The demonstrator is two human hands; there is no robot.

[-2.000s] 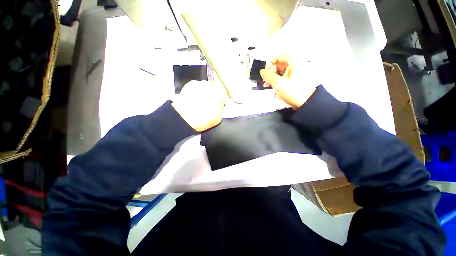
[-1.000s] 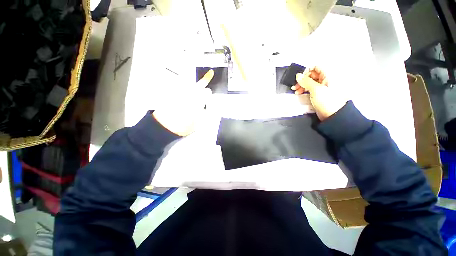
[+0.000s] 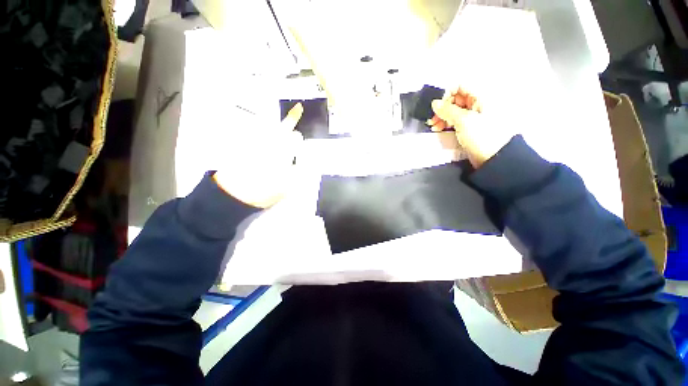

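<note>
The strip being sewn [image 3: 311, 119] lies under the clamp area beneath the cream machine head [image 3: 332, 30], its dark ends showing on both sides. My left hand [image 3: 260, 166] lies at its left end, thumb on or just over the dark cloth. The other fingers are washed out by glare. My right hand [image 3: 462, 121] pinches a small black patch [image 3: 428, 102] at the strip's right end. Whether the patch touches the strip is unclear. Black cut panels [image 3: 400, 207] lie overlapping in front of the clamp, the right end partly under my right sleeve. Glare hides the needle and clamp.
A white sheet [image 3: 445, 260] covers the grey machine table [image 3: 155, 143]. An open carton of small black pieces [image 3: 56, 105] stands at the left. Another brown carton [image 3: 634, 166] is beside and below the table at the right. Blue and red items show beyond the table.
My left hand has moved left and back from the clamp, uncovering more of the panels. My right hand has shifted right with the small patch. The machine head's position in view shifted with the camera.
</note>
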